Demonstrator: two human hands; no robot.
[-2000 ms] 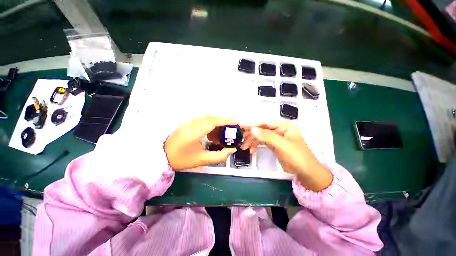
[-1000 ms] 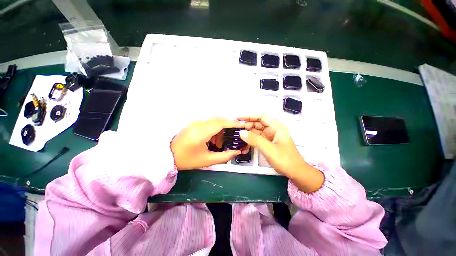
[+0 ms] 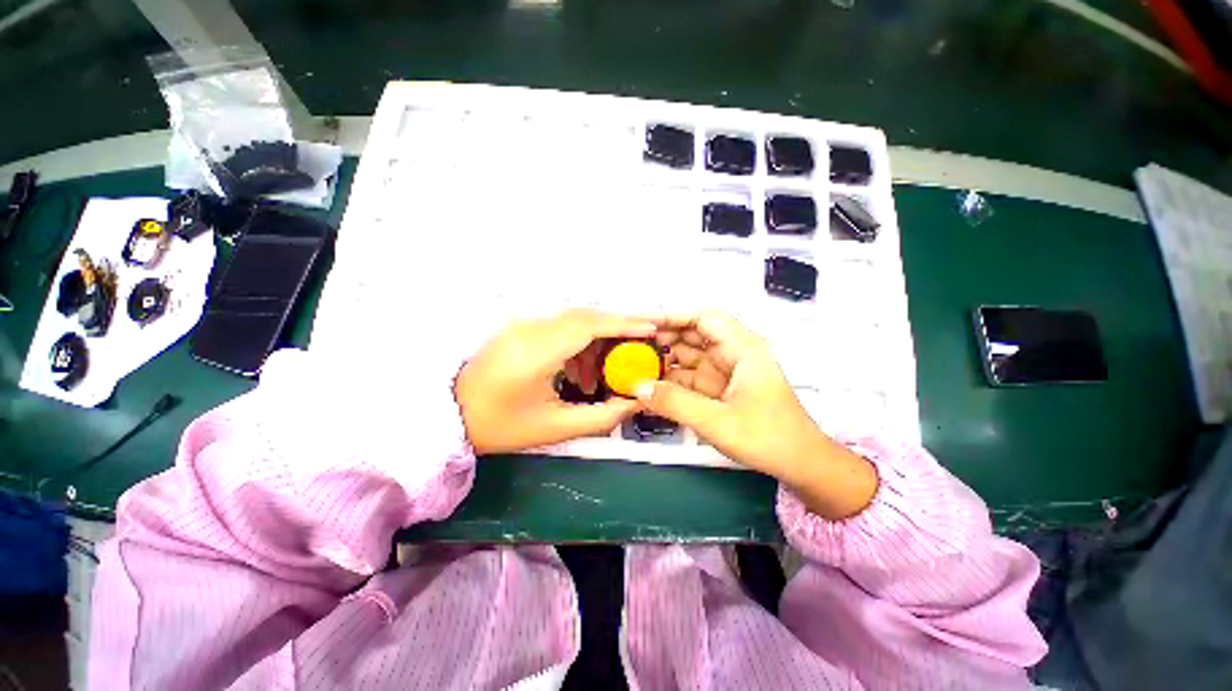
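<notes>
A small dark watch body [image 3: 632, 367] is held between my hands, over the front part of the white blister tray [image 3: 473, 203]. A round bright orange-yellow face or patch on it is turned up. My left hand [image 3: 530, 383] grips it from the left with thumb and fingers. My right hand [image 3: 727, 392] holds it from the right, its thumb at the lower edge of the orange circle. Another black unit [image 3: 653, 425] lies in a front pocket just below my hands. Several black watch bodies [image 3: 790, 213] sit in pockets at the tray's back right, one tilted.
On the left lie white paper [image 3: 101, 365] with round black parts, a smartphone [image 3: 264, 288], a zip bag [image 3: 230, 115] and a thin black cable [image 3: 129, 435]. Another smartphone [image 3: 1040, 346] lies right of the tray. White sheets [image 3: 1196, 284] are at the far right.
The held watch body has turned: a white label showed first, then a dark glossy side, now the orange circle. My hands stay at the tray's front. The view has shifted slightly.
</notes>
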